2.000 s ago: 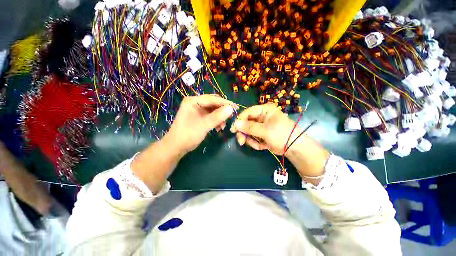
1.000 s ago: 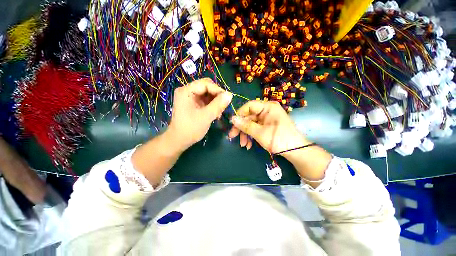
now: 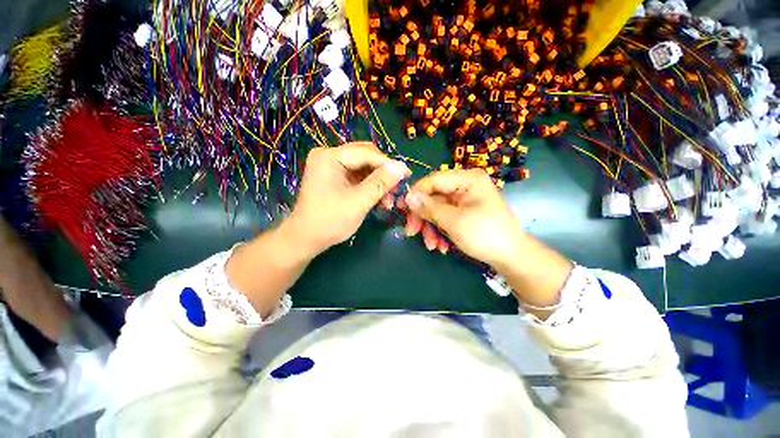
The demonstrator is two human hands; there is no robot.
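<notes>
My left hand [image 3: 346,192] and my right hand [image 3: 466,210] meet over the bench, fingertips nearly touching. Each pinches something small; thin wire ends show between them, and a housing in the fingers is too hidden to tell. A white connector housing [image 3: 498,284] hangs below my right hand near the bench edge, mostly covered by the hand. Its wires are largely hidden behind the right hand. A thin yellow wire shows just above the fingertips.
Black-and-orange housings [image 3: 462,85] spill from the yellow bin [image 3: 609,30]. Part-made harnesses [image 3: 248,103] lie left, with red wires [image 3: 90,171] farther left. A harness pile with white connectors [image 3: 710,192] lies right. A blue stool [image 3: 714,359] stands below right; another person's arm [image 3: 32,287] is at left.
The white connector has moved right and partly under my right hand. The red and black wires that lay across my right wrist no longer show. My hands stay close together.
</notes>
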